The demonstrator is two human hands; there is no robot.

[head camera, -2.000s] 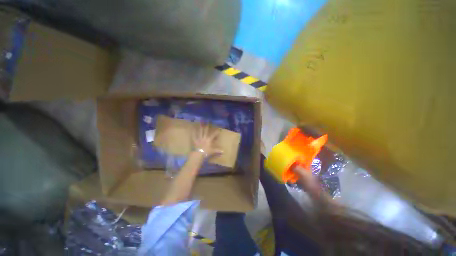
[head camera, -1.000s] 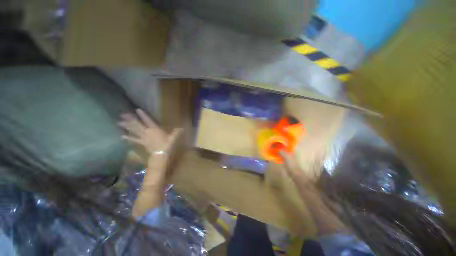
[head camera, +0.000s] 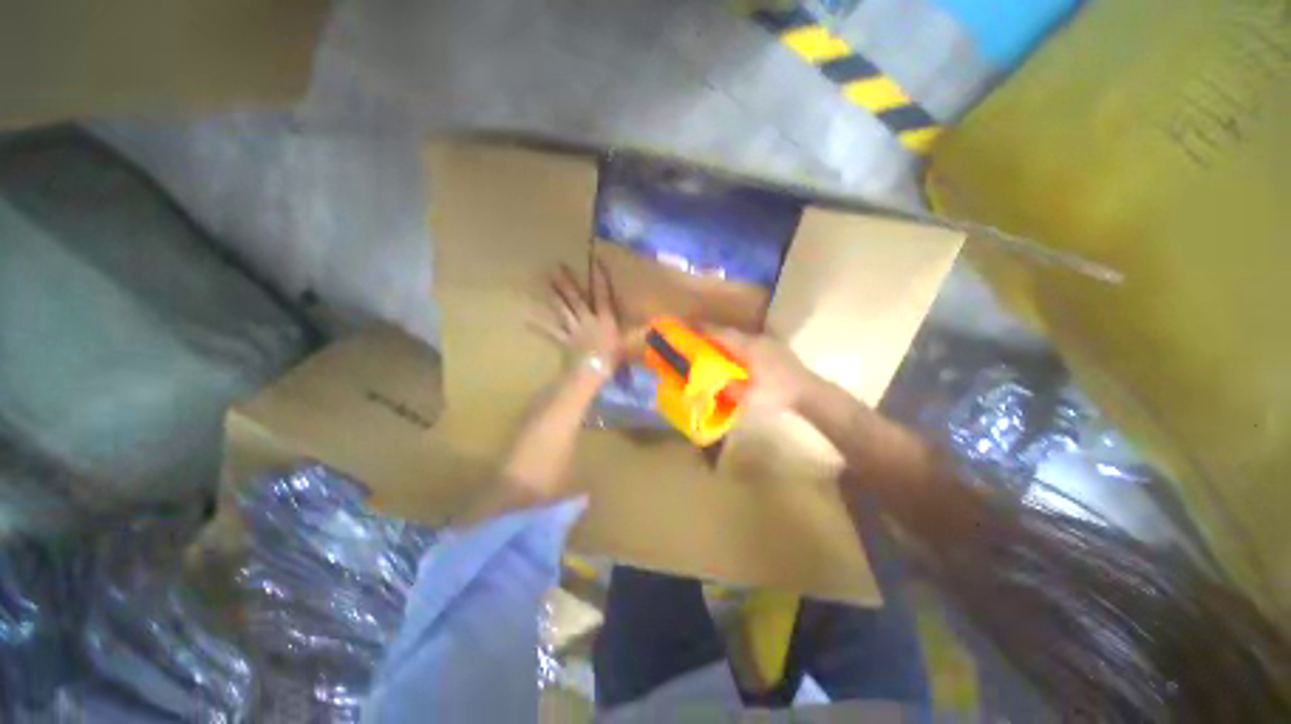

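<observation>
The open carton (head camera: 517,304) stands in front of me with its left and right flaps folded inward and its near flap spread toward me. Blue bagged garments (head camera: 701,226) and a brown cardboard sheet (head camera: 680,294) show in the gap between the flaps. My left hand (head camera: 585,333) lies with spread fingers at the inner edge of the left flap. My right hand (head camera: 772,379) holds the orange tape dispenser (head camera: 694,379) over the carton's middle, by the inner edge of the right flap.
A yellow woven sack (head camera: 1133,184) stands at the right and a green-grey sack (head camera: 128,325) at the left. Glossy bagged garments (head camera: 319,580) lie at the near left, more at the right. Another carton (head camera: 340,403) is at the left. Black-and-yellow tape (head camera: 850,78) marks the floor.
The left and right flaps have folded inward over the contents. My left hand has moved from the sheet out to the left side and back in. The tape dispenser has come over the carton.
</observation>
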